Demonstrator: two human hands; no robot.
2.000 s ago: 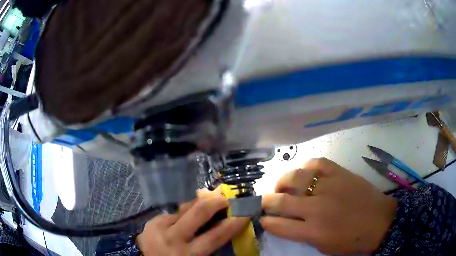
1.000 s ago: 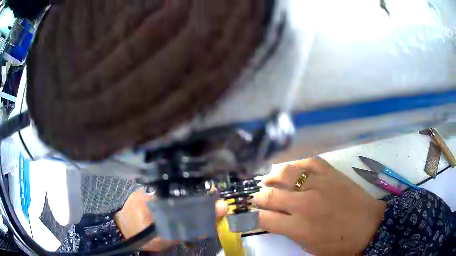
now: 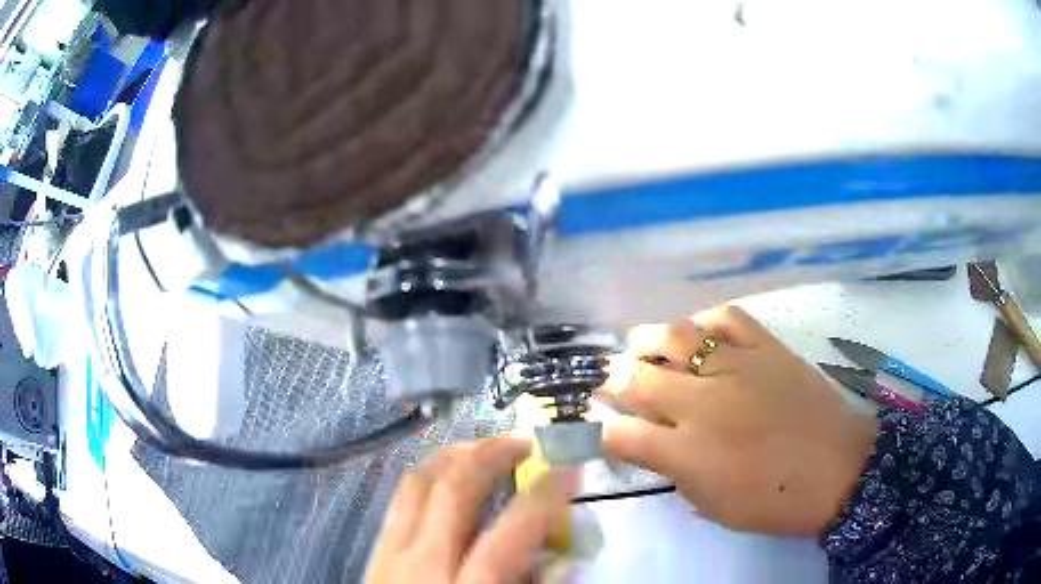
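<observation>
The grey pinstriped panel (image 3: 274,456) lies on the table left of the needle area. A white layer (image 3: 651,542) shows below my right hand. The yellow strip (image 3: 556,513) lies partly behind the tension knob and my left fingers. My left hand (image 3: 462,519) is at the bottom centre with bent fingers at the yellow strip; a pale cover shows near its fingertips. My right hand (image 3: 742,428), with a ring, lies palm down right of the tension assembly (image 3: 562,382). The machine parts hide both hands' fingertips, the presser foot and the needle.
The white machine head (image 3: 788,103) with its brown pad (image 3: 354,114) covers the upper view. The curved metal guard (image 3: 137,411) arcs at the left. Snips (image 3: 896,371), a tan-handled tool (image 3: 1016,319) and a brown swatch (image 3: 998,356) lie at the right.
My left hand has come back from the left of the tension knobs to the yellow strip below them. My right hand stays beside the needle area. The camera view has shifted, showing more of the grey panel.
</observation>
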